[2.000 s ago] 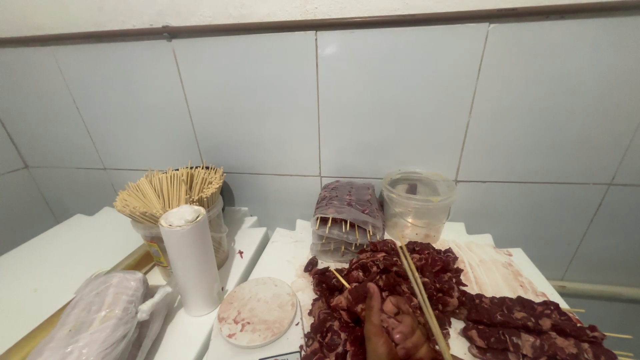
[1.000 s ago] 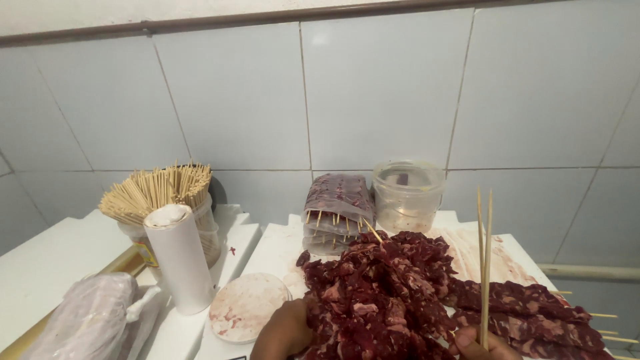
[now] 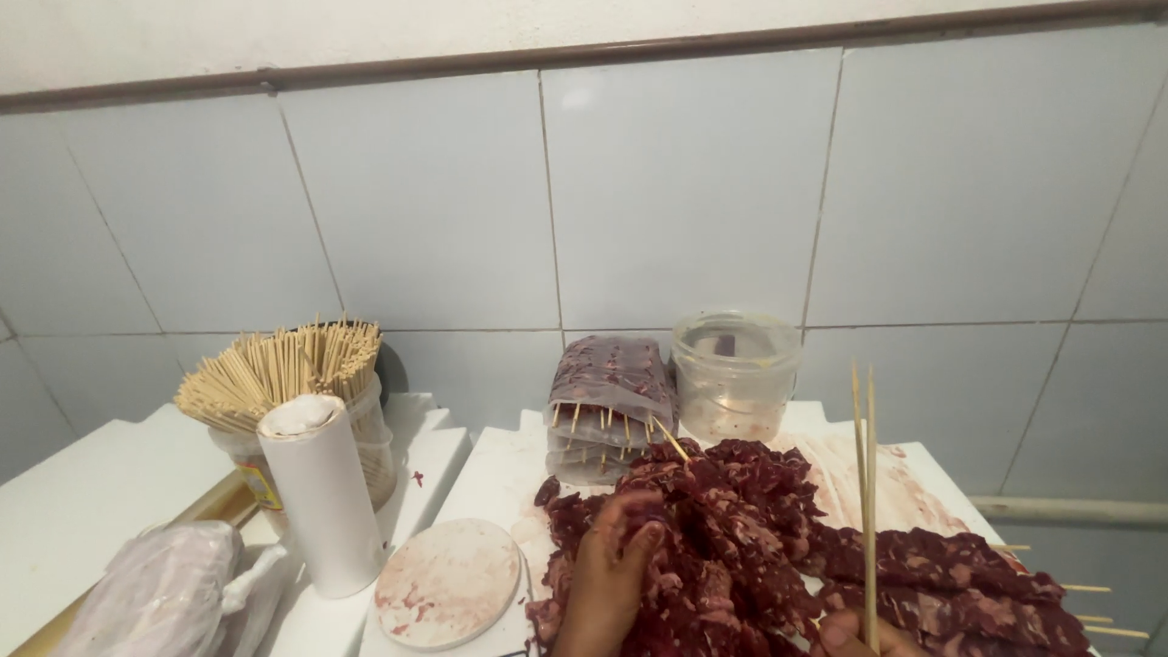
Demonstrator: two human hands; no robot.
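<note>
My left hand [image 3: 607, 570] is at the left side of a large heap of raw red meat pieces [image 3: 721, 547], with a piece of meat between its thumb and fingers. At the bottom edge, my right hand [image 3: 858, 634] grips wooden skewers [image 3: 867, 493] that point upward. One more skewer [image 3: 671, 440] sticks out of the top of the heap. To the right lie meat skewers [image 3: 949, 584] side by side, their bare stick ends pointing right. Behind the heap stands a stack of plastic-wrapped meat skewers [image 3: 611, 379].
A clear plastic bucket [image 3: 735, 383] stands by the tiled wall. At left are a tub packed with wooden skewers [image 3: 292, 365], an upright white roll [image 3: 324, 511] and a plastic-wrapped bundle [image 3: 155, 593]. A round, stained white disc [image 3: 447, 584] lies left of the meat.
My left hand has moved from the bottom edge up onto the left of the heap and taken a piece of meat. My right hand still holds the skewers upright, as one second ago.
</note>
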